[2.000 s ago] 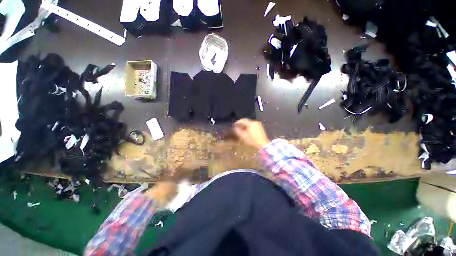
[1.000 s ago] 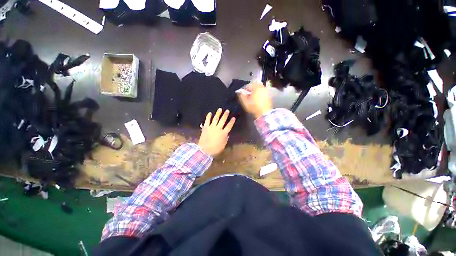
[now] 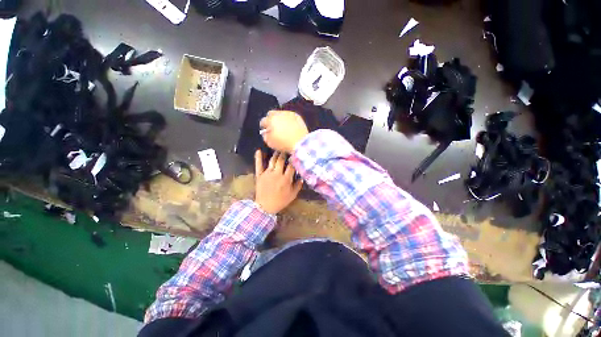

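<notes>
Black cut panels (image 3: pixel 254 117) lie side by side near the table's front edge, partly hidden under my hands and right sleeve. My left hand (image 3: pixel 275 184) lies flat with spread fingers on the lower edge of the panels. My right hand (image 3: pixel 284 130) is closed above the left part of the panels, just over my left fingertips. A small pale tip shows at its fingers; what it is, I cannot tell.
A beige box (image 3: pixel 201 87) with tiny pale parts and a clear tub (image 3: pixel 321 75) stand behind the panels. Black cut pieces (image 3: pixel 66 125) heap at left, black bundles (image 3: pixel 435 99) at right. A white label (image 3: pixel 209 164) lies left of my hands.
Since one second ago, my right hand has moved left across the panels, from their right end to their left part. My left hand stays on the panels. The camera view has shifted and tilted.
</notes>
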